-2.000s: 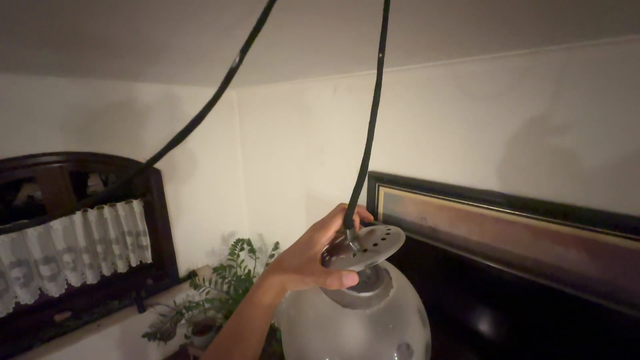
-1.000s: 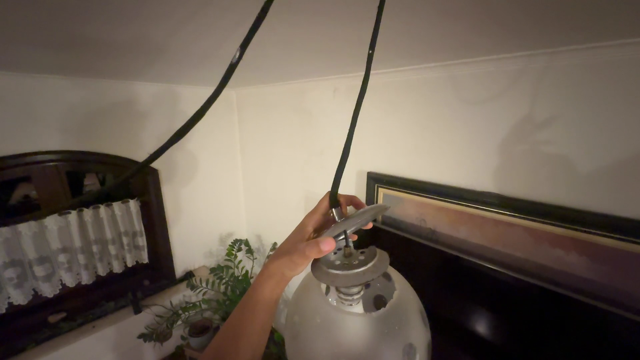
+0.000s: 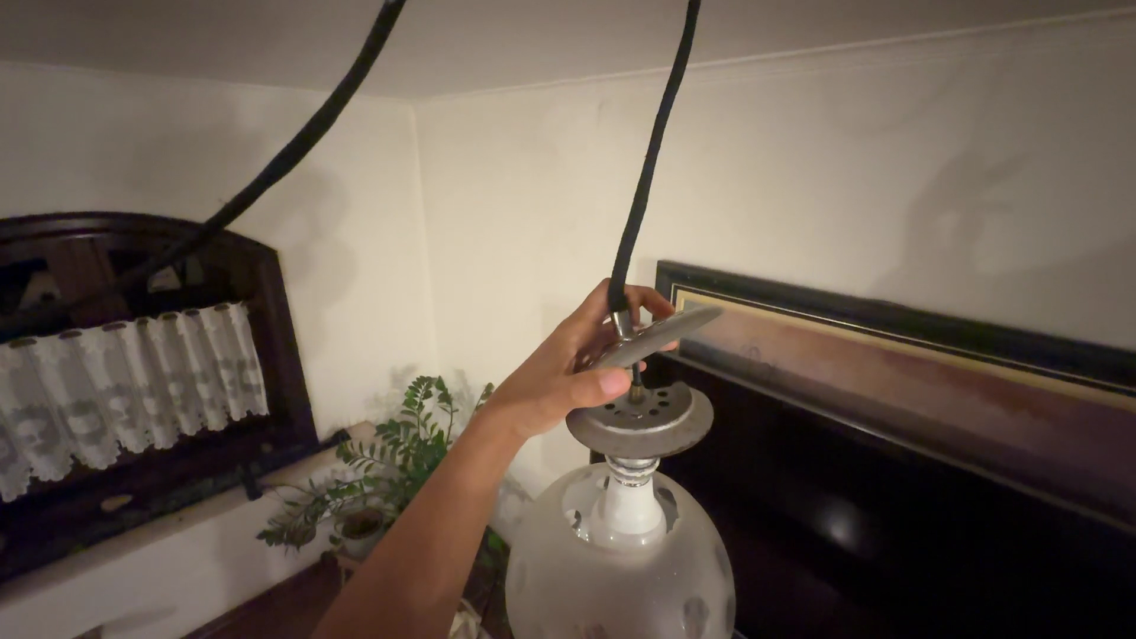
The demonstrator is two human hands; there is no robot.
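Observation:
My left hand [image 3: 577, 364] holds a tilted metal disc [image 3: 661, 337] of a pendant lamp by its rim, thumb in front and fingers behind the black cord [image 3: 652, 160]. Under the disc a thin rod leads to a wider metal cap with holes [image 3: 643, 417]. A white bulb [image 3: 628, 515] in its socket hangs beneath the cap, partly inside the top opening of a frosted glass globe [image 3: 621, 586]. A gap separates cap and globe. What supports the globe is hidden below the frame. My right hand is not in view.
A second dark cord [image 3: 293, 151] crosses the upper left. Behind are a framed picture [image 3: 843, 315] on the right wall, a potted plant [image 3: 399, 461], and a dark wooden window frame [image 3: 288, 355] with a lace curtain [image 3: 133, 390].
The metal disc has tilted and come apart from the perforated cap. The cap now stands above the globe, with the white bulb showing between them. My left hand still grips the disc.

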